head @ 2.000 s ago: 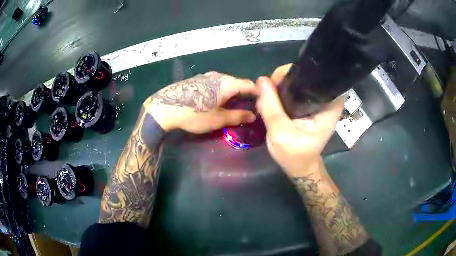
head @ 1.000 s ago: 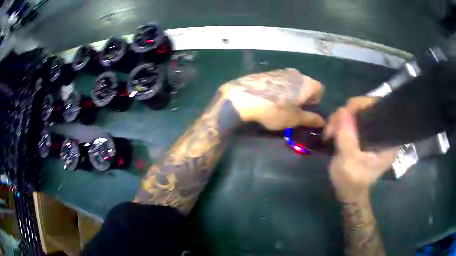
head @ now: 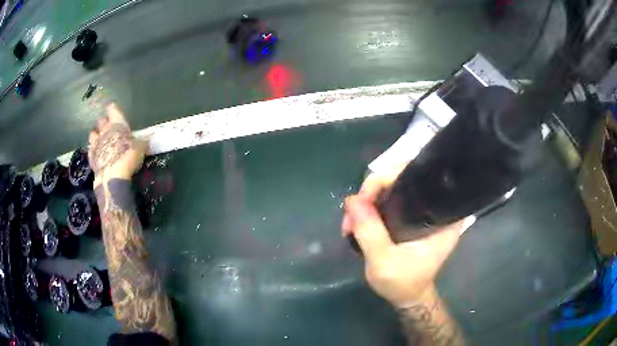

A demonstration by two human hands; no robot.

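My left hand (head: pixel 116 145) is stretched out at the left over the white strip, fingers pointing to the belt; I see nothing held in it. My right hand (head: pixel 402 253) grips the thick black electric screwdriver (head: pixel 450 165), tilted over the pale screw feeder (head: pixel 436 111) and hiding much of it. A black round unit with a blue glow (head: pixel 257 42) is on the belt at upper centre, blurred. Rows of black round units, such as this silvery-rimmed one (head: pixel 80 213), stand at the left beside my left forearm.
The green conveyor belt (head: pixel 325 61) runs along the back behind the white strip (head: pixel 270 125). A black unit (head: pixel 84 46) and smaller dark pieces lie on it at upper left. A dark ridged pile is at the far left edge. Brown cardboard (head: pixel 605 189) and something blue (head: pixel 588 307) are at right.
My left hand has left the glowing unit at the bench middle and moved left to the strip. That unit no longer shows there. The view has shifted; the right hand still holds the screwdriver.
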